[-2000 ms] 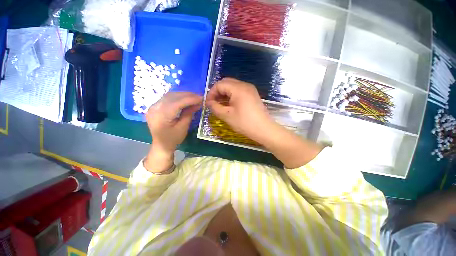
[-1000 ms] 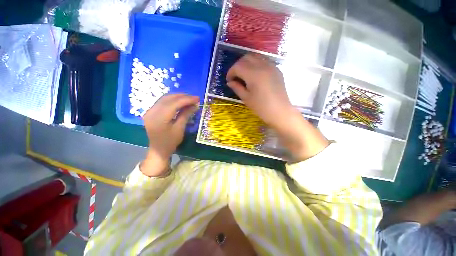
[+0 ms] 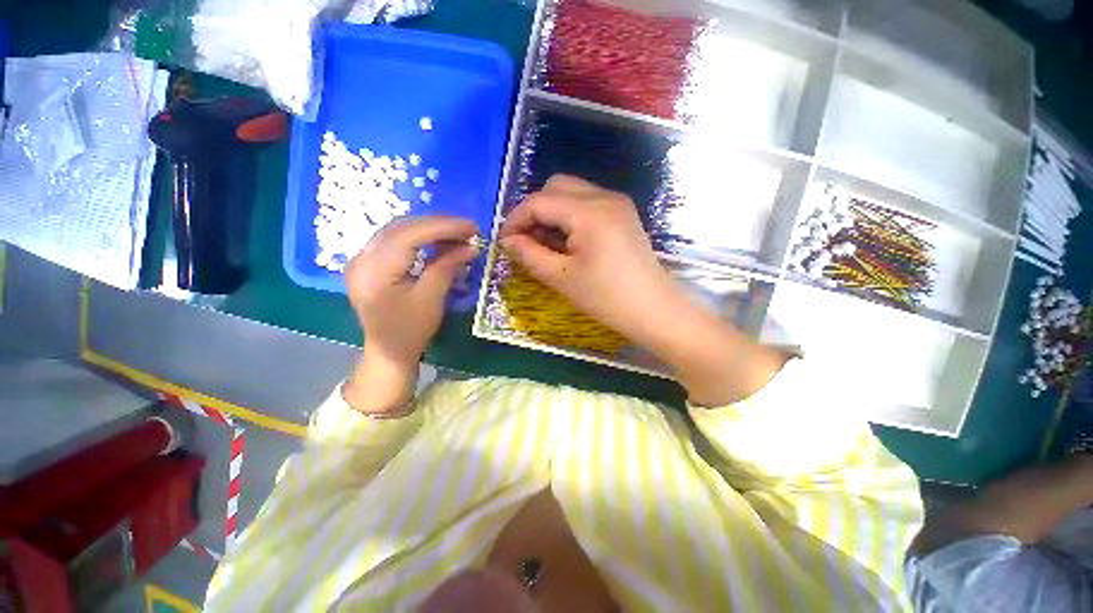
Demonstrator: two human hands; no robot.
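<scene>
My left hand (image 3: pixel 402 281) pinches a tiny white connector housing (image 3: pixel 476 242) at its fingertips, over the right edge of the blue tray (image 3: pixel 414 72). My right hand (image 3: pixel 590 246) is closed at the fingertips just right of the housing, over the yellow wires (image 3: pixel 554 314). What it pinches is too small to make out. More white housings (image 3: pixel 360 198) lie loose in the blue tray. The divided parts tray (image 3: pixel 767 228) holds red wires (image 3: pixel 617 54) in the far compartment and black wires (image 3: pixel 587 156) in the middle one, partly behind my right hand.
Wired housings (image 3: pixel 875 249) lie in the right column. A black and orange tool (image 3: pixel 210 192) and papers under plastic (image 3: pixel 72 180) are at the left, plastic bags (image 3: pixel 258 48) at upper left. White strips (image 3: pixel 1051 198) and a pile of assemblies (image 3: pixel 1055 335) are at far right, above another person's arm (image 3: pixel 1031 503).
My right hand has gone from the black wire compartment back to beside my left fingertips. My left hand has stayed nearly in place. The view has shifted slightly.
</scene>
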